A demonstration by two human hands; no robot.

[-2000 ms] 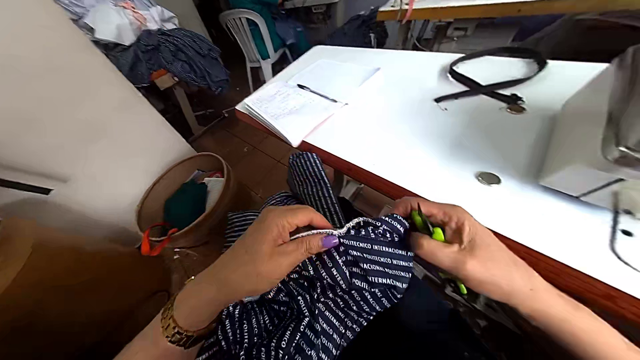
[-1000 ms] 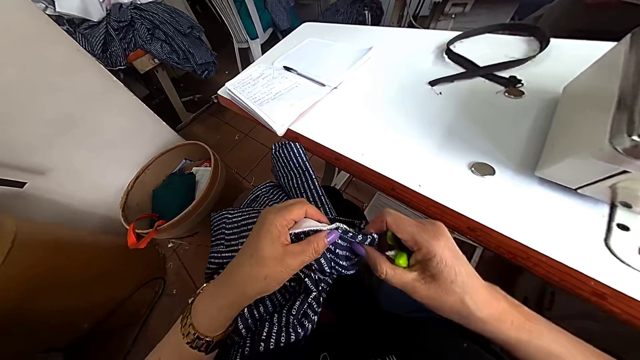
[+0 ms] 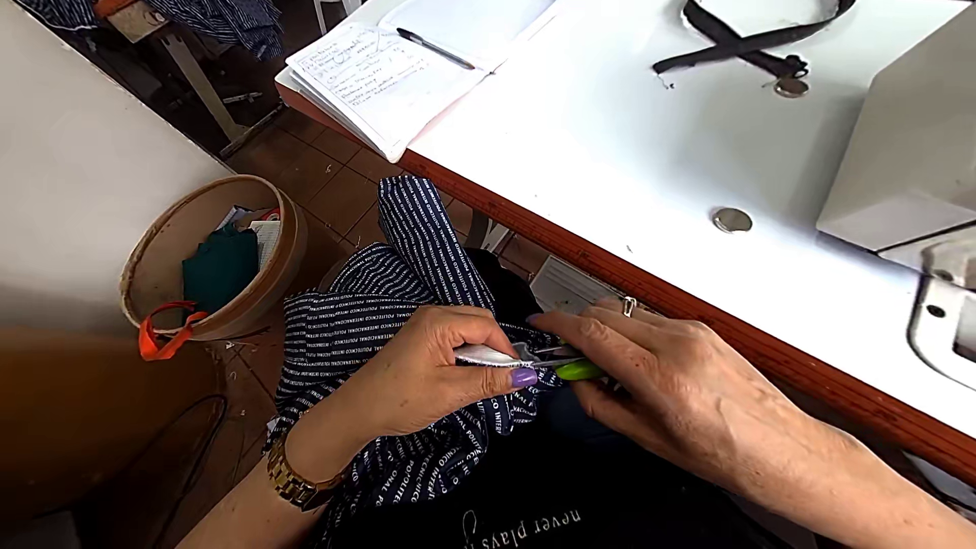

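A navy fabric garment with rows of white lettering (image 3: 343, 328) lies bunched over my lap. My left hand (image 3: 435, 366), with a gold watch at the wrist, pinches its edge, where a white inner strip shows between thumb and forefinger. My right hand (image 3: 656, 374) holds small thread snips with a green handle (image 3: 579, 370). Their metal blades point left and meet the fabric edge just beside my left thumb. The palm hides the rest of the snips.
Ahead is a white table (image 3: 595, 168) with an open notebook (image 3: 381, 84), a pen (image 3: 435, 48), a black strap (image 3: 732, 47), a metal disc (image 3: 732, 220) and a sewing machine (image 3: 907, 137) at right. A round bin (image 3: 282, 282) holding cloth stands on the floor at left.
The snips, earlier tucked in my right palm, now have their blades at the fabric edge. My right hand has turned over, its back now showing. The pinched edge sits lower in front of me.
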